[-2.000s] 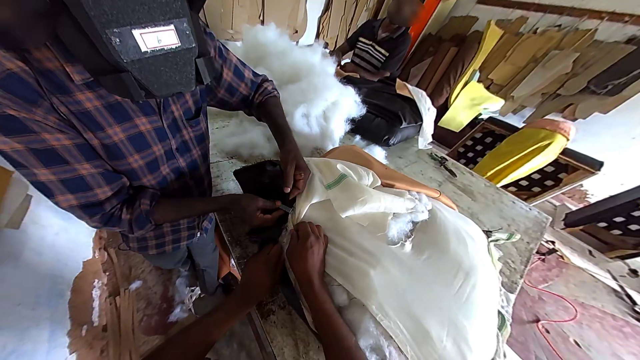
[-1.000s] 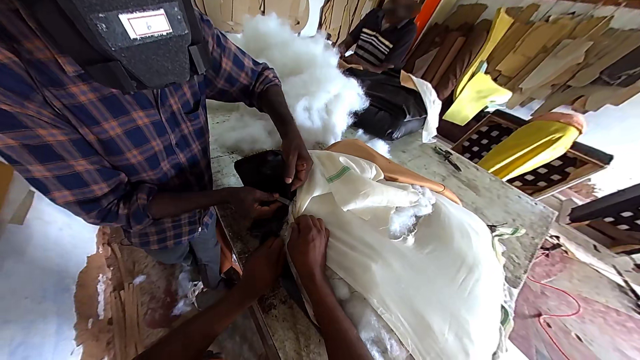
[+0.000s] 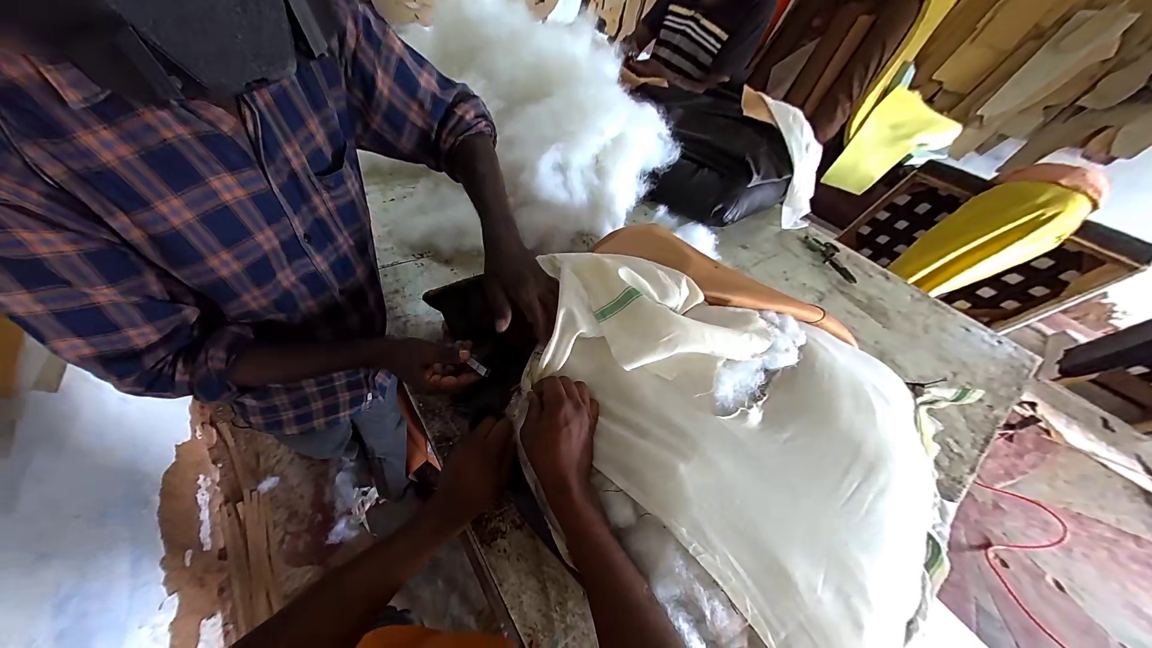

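A white fabric cover (image 3: 756,486) stuffed with white fibre filling (image 3: 760,360) lies on the worktable, with tan upholstery material (image 3: 684,261) behind it. My right hand (image 3: 560,427) grips the cover's left edge. Just left of it, my left hand (image 3: 477,463) is closed on the dark edge of the same piece, partly in shadow. Black material (image 3: 459,306) lies beyond my hands. A co-worker's hand (image 3: 522,292) presses on the cover's upper corner, and their other hand (image 3: 436,364) holds a small metallic tool (image 3: 477,366).
The co-worker in a plaid shirt (image 3: 297,207) stands at the left. Loose fibre filling (image 3: 540,117) is heaped at the back. A dark tool (image 3: 830,256) lies on the worktable (image 3: 972,378). Another person (image 3: 688,45) sits beyond a black cushion (image 3: 720,153). A red cable (image 3: 1035,544) crosses the floor.
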